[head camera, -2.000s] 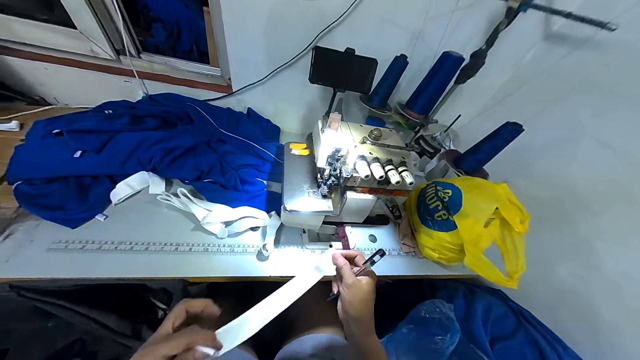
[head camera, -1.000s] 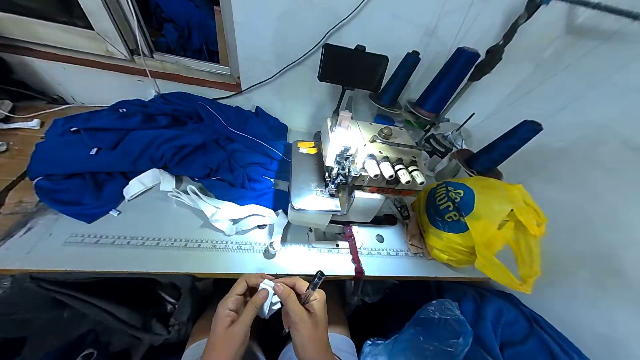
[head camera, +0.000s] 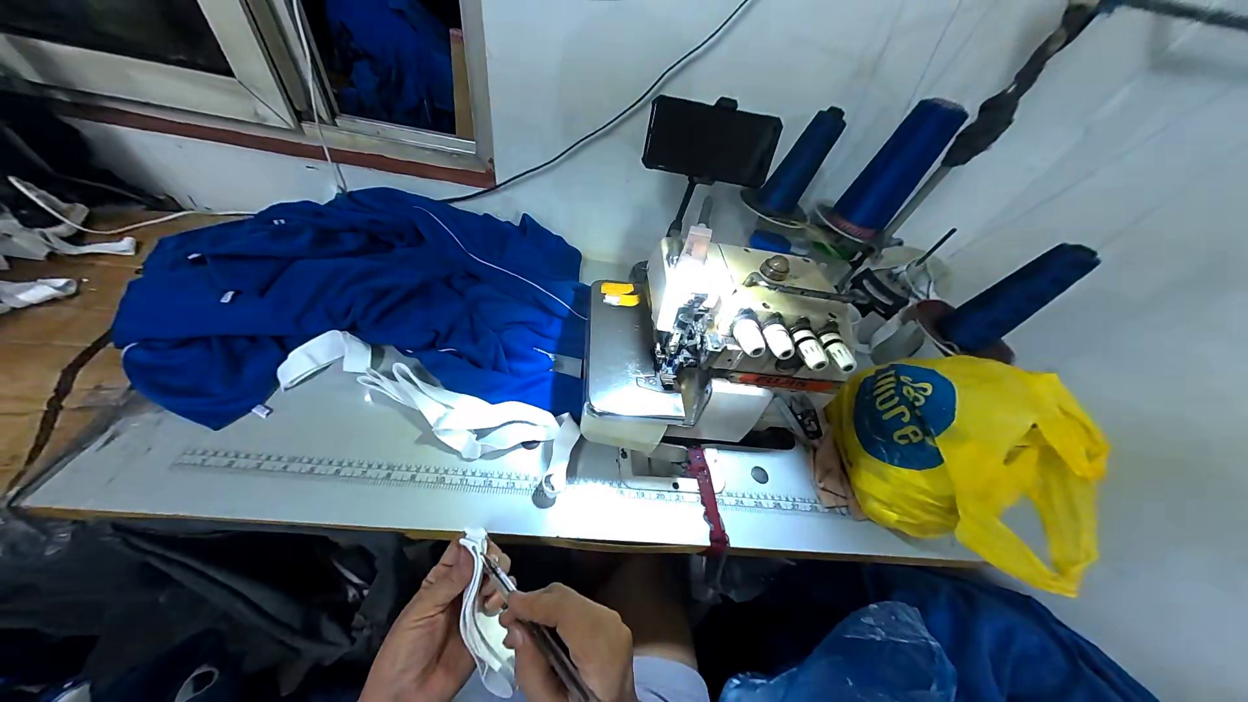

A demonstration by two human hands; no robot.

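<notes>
My left hand (head camera: 434, 624) holds a folded white elastic band (head camera: 475, 619) upright, just below the table's front edge. In my right hand (head camera: 575, 639) is a dark pen (head camera: 546, 639), its tip against the top part of the folded band. Behind my hands, an overlock sewing machine (head camera: 721, 331) with its lamp lit stands on the table. More white elastic (head camera: 468, 414) lies loosely coiled to the left of the machine, beside a heap of blue fabric (head camera: 361, 292).
A ruler tape (head camera: 370, 471) runs along the white table (head camera: 292, 497). A dark red strip (head camera: 707, 497) hangs over its front edge. A yellow plastic bag (head camera: 975, 448) sits right of the machine, near cones of blue thread (head camera: 902, 171). Blue fabric and clear plastic lie below right.
The white band, stretched between my hands two seconds ago, is now folded in my left hand. The pen in my right hand has come against it.
</notes>
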